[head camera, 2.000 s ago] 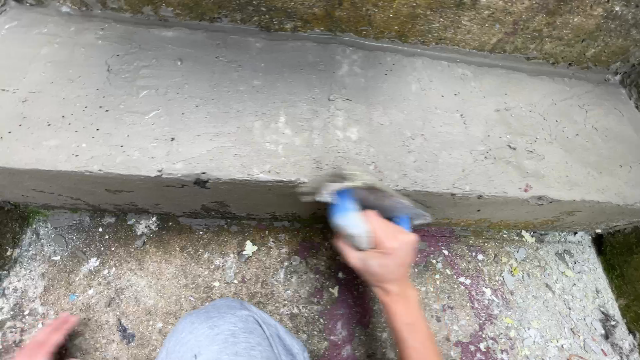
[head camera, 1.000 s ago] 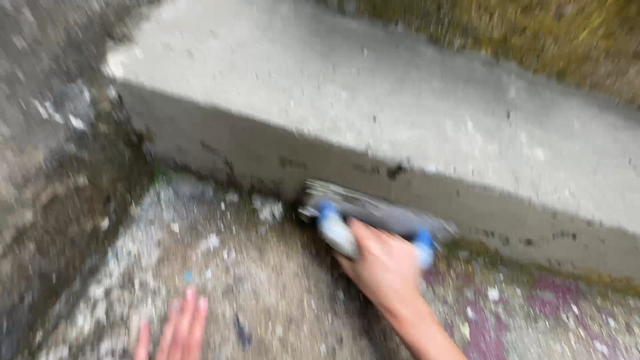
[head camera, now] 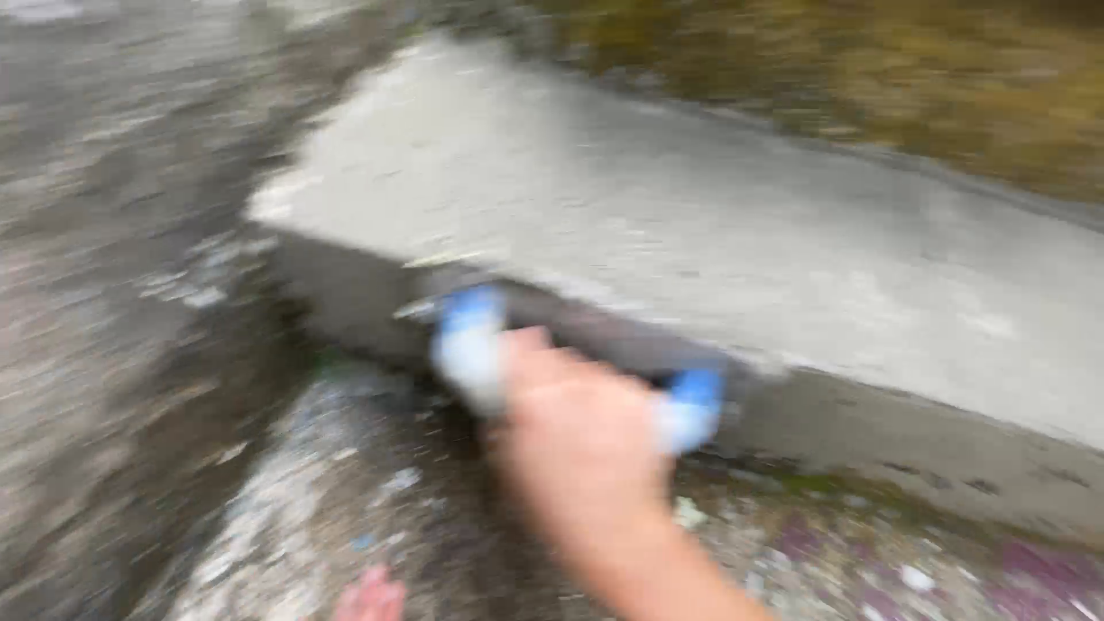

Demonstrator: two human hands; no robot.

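My right hand [head camera: 586, 423] is closed around the blue and white handle of a plastering trowel [head camera: 595, 332], a finishing float with a long metal blade. The blade lies along the front face of a concrete step [head camera: 690, 233], near its left end and just under the top edge. Smooth grey cement covers the top and front of the step. Of my left hand [head camera: 373, 595], only blurred fingertips show at the bottom edge, over the rough lower step; whether they hold anything is not visible. Motion blur softens the whole view.
Below the smooth step lies a rough lower step [head camera: 776, 552] with paint flecks and purple stains. A dark, weathered surface [head camera: 112, 302] runs along the left. A mossy brown surface [head camera: 906, 78] borders the step at the back.
The trowel in my right hand has moved left along the step's front face, to near its left end. The view has swung left. Less of my left hand shows than one second ago.
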